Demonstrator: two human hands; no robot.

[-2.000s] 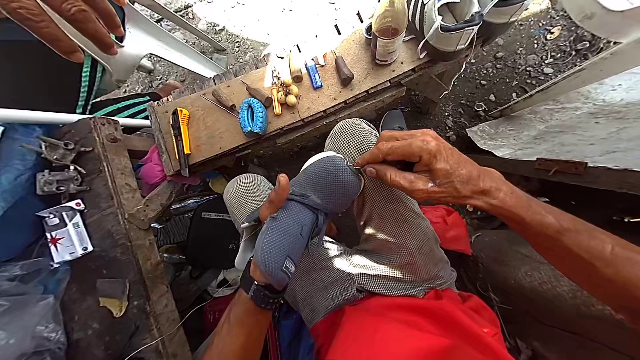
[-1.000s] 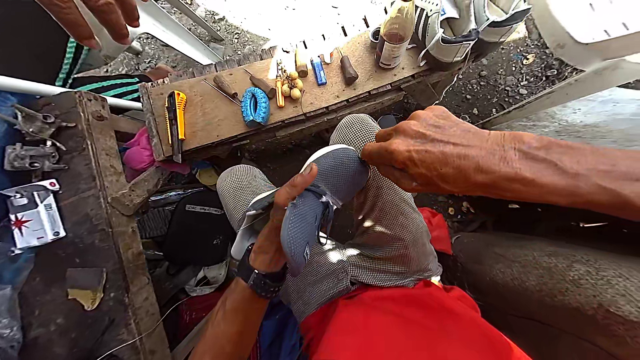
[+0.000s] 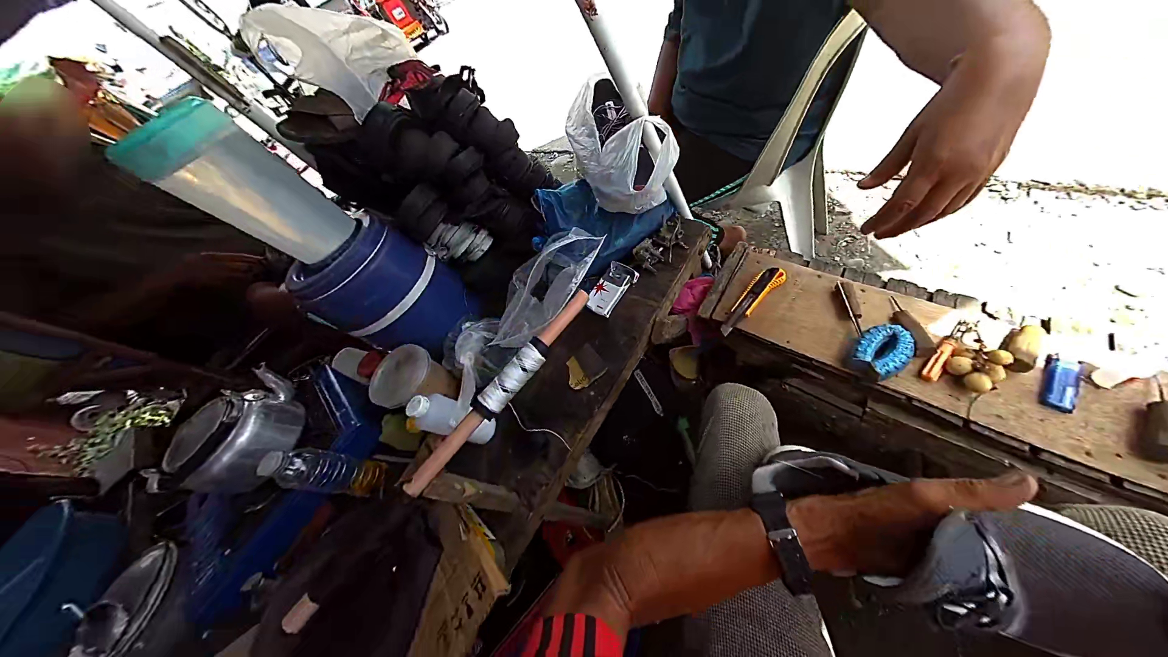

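My left hand (image 3: 876,529), with a black watch at the wrist, holds a grey mesh shoe (image 3: 1068,575) with a white sole edge over my lap, at the lower right. Part of another shoe (image 3: 803,465) shows behind the wrist. My right hand is out of view. On the wooden bench beyond my knees lie a yellow-and-black utility knife (image 3: 756,297), a wooden-handled tool (image 3: 849,306), a blue coiled ring (image 3: 883,351), an orange-handled tool (image 3: 938,359), small round brown things (image 3: 976,370) and a blue lighter (image 3: 1061,383).
At left, a dark wooden table (image 3: 584,401) holds a thread-wound stick (image 3: 511,379), a white bottle (image 3: 447,415) and a cigarette pack (image 3: 610,290). Beyond stand a blue barrel (image 3: 383,283) and a kettle (image 3: 233,438). Another person's hand (image 3: 949,155) hangs over the bench, near a plastic chair (image 3: 794,173).
The view has swung far to the left. My right hand, earlier at the shoe's edge, has gone out of view. My left hand still holds the shoe.
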